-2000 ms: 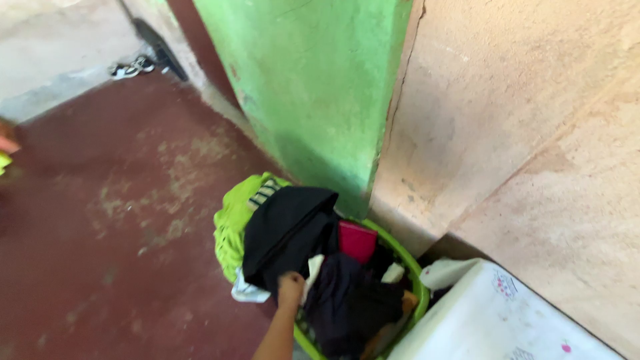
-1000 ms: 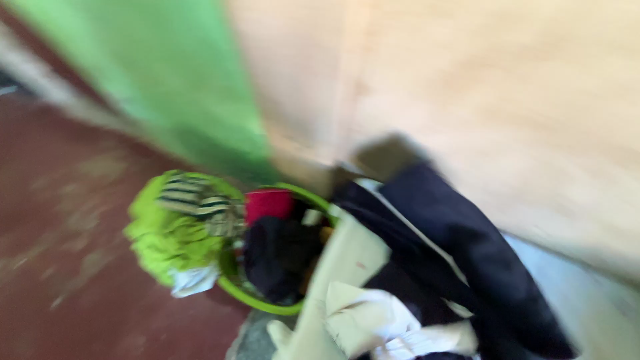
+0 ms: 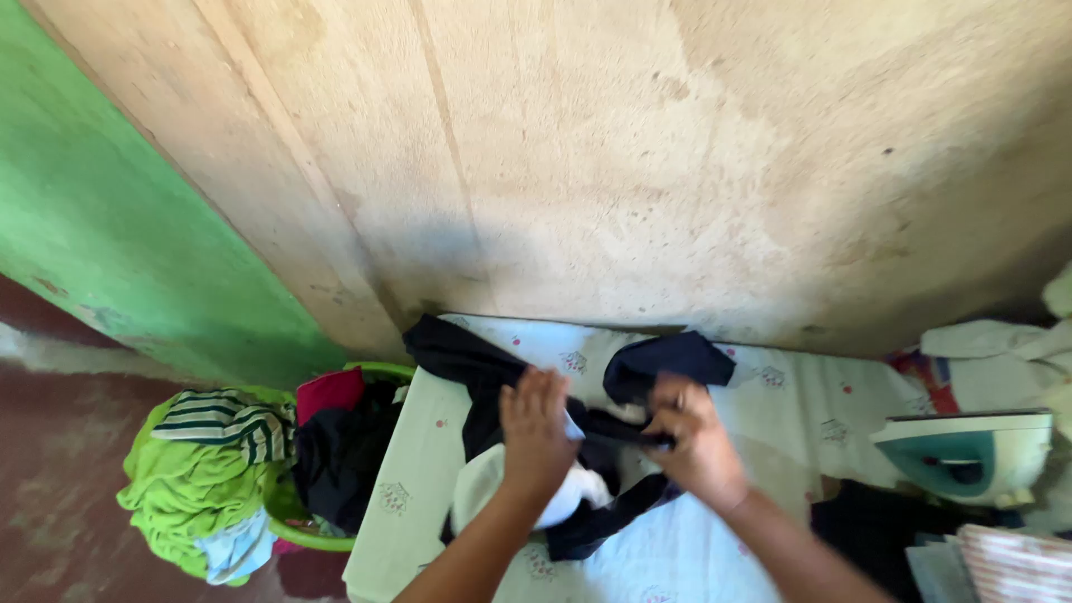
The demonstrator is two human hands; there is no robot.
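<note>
A dark garment (image 3: 481,360) with white parts lies bunched on a table covered by a white patterned cloth (image 3: 754,419). My left hand (image 3: 538,427) rests on the garment's left part, fingers extended and close together. Over its right part, my right hand (image 3: 691,435) pinches a dark fold between bent fingers, somewhat blurred. A white portion (image 3: 477,490) of the bundle shows beside and beneath my left wrist. To the right, apart from both hands, a teal and white clothes iron (image 3: 963,461) lies on its side.
A green basket (image 3: 314,536) of dark and red clothes stands on the floor left of the table, with lime-green cloth (image 3: 193,494) beside it. Folded clothes (image 3: 1013,557) sit at the table's lower right, whitish fabric (image 3: 997,360) above the iron. A wall (image 3: 586,167) borders the table's back.
The view has swung right from the basket to the table. One hand was at the basket's clothes two seconds ago; now both hands are on the dark garment on the table.
</note>
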